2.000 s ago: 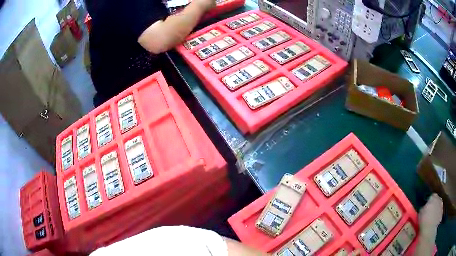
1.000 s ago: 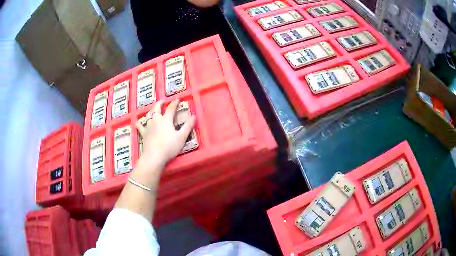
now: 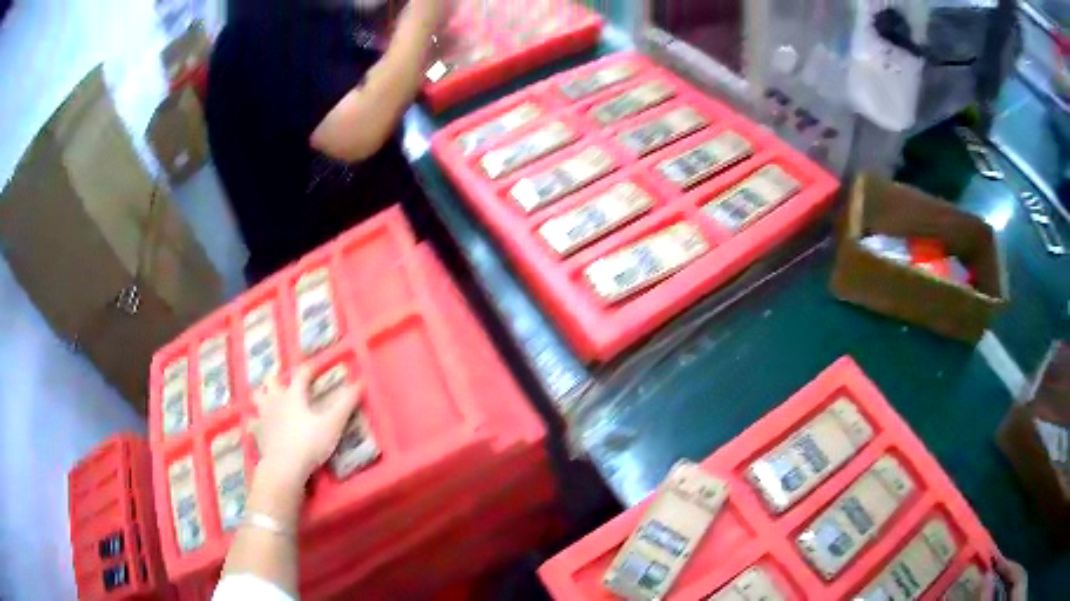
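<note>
My left hand [image 3: 299, 429] is over the lower row of the top tray [image 3: 452, 411] on the left stack. Its fingers touch or cover a phone back [image 3: 356, 444]; whether they grip it is hidden. In front of me, a red-pink tray [image 3: 733, 517] lies on the green bench. Beige phone backs [image 3: 812, 454] sit in its pockets, and one phone [image 3: 666, 531] lies tilted across a pocket at the tray's left side. My right hand [image 3: 1009, 580] shows only as a small blurred part at this tray's right edge, so its grip cannot be told.
Another full tray [image 3: 575, 329] lies further up the bench. A cardboard box [image 3: 915, 294] with white and orange bits stands right of it, another box [image 3: 1038, 440] at the right edge. Another worker [image 3: 282, 129] stands at the back beside a further tray. Lower red trays [image 3: 106, 505] stand far left.
My left hand has come into view over the left stack since two seconds ago and is still there. My right hand's edge shows again after being out of view one second ago. The camera view has shifted.
</note>
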